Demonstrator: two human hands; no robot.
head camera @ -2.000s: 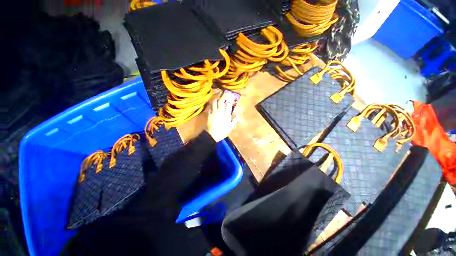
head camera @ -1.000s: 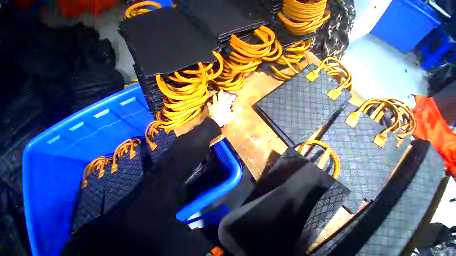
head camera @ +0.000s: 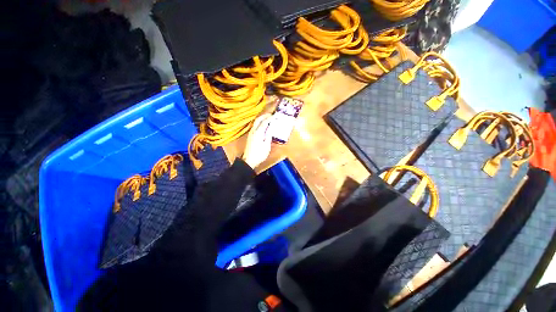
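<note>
My left hand [head camera: 259,141] is at the left edge of a smartphone [head camera: 286,119] with a lit screen on brown cardboard [head camera: 314,164]. The fingers touch or nearly touch the phone; whether they grip it is unclear. My right hand is not in view. Right of the phone lie patterned dark bag panels [head camera: 390,116] with yellow-tan handles [head camera: 447,76]. Nearer me, a plain black piece [head camera: 347,256] lies over a patterned panel with a handle loop [head camera: 420,180].
Black stacked panels [head camera: 219,33] with bundled yellow handles [head camera: 235,113] stand at the back left. A blue crate [head camera: 55,213] at left holds more patterned panels [head camera: 149,225]. Another blue bin [head camera: 518,24] is at top right, with an orange-red cloth [head camera: 544,140] at the right edge.
My left hand covered much of the phone; now it has drawn back to the phone's left side and more of the screen shows. The view has shifted slightly.
</note>
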